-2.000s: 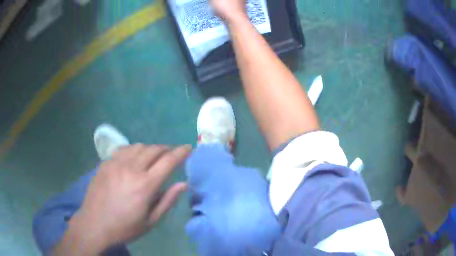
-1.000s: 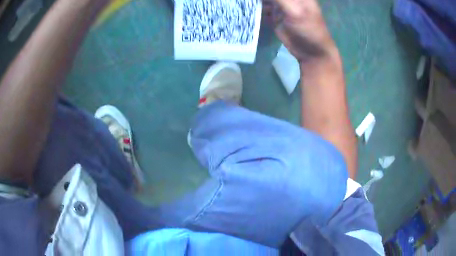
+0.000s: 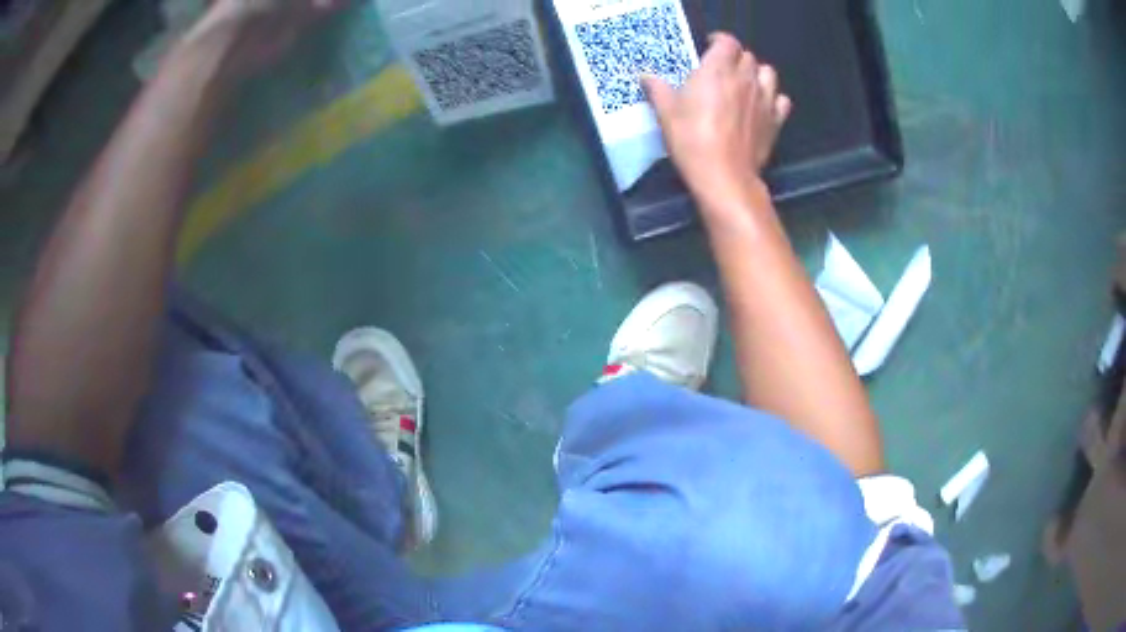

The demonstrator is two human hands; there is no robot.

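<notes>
A QR label strip (image 3: 636, 56) lies along the left side of the black tray (image 3: 766, 185); its lower end is curled. My right hand (image 3: 729, 105) is over the tray, thumb on the strip's right part and other fingers spread or slightly curled beside it. A second QR label strip (image 3: 475, 64) is left of the tray, its upper end cut off by the top edge. My left hand (image 3: 266, 19) is at the top left, blurred and partly cut off. Whether it holds the second strip cannot be seen.
Crumpled white backing paper (image 3: 871, 309) lies on the green floor right of my feet, with smaller scraps (image 3: 966, 482) below. A yellow line (image 3: 303, 142) crosses the floor at left. Brown cardboard (image 3: 1103, 543) is at the right edge. My shoes (image 3: 667, 331) are below the tray.
The QR strip that was in front of me at the top centre is now further up and left. My right hand has moved onto the strip in the tray, which is in view again.
</notes>
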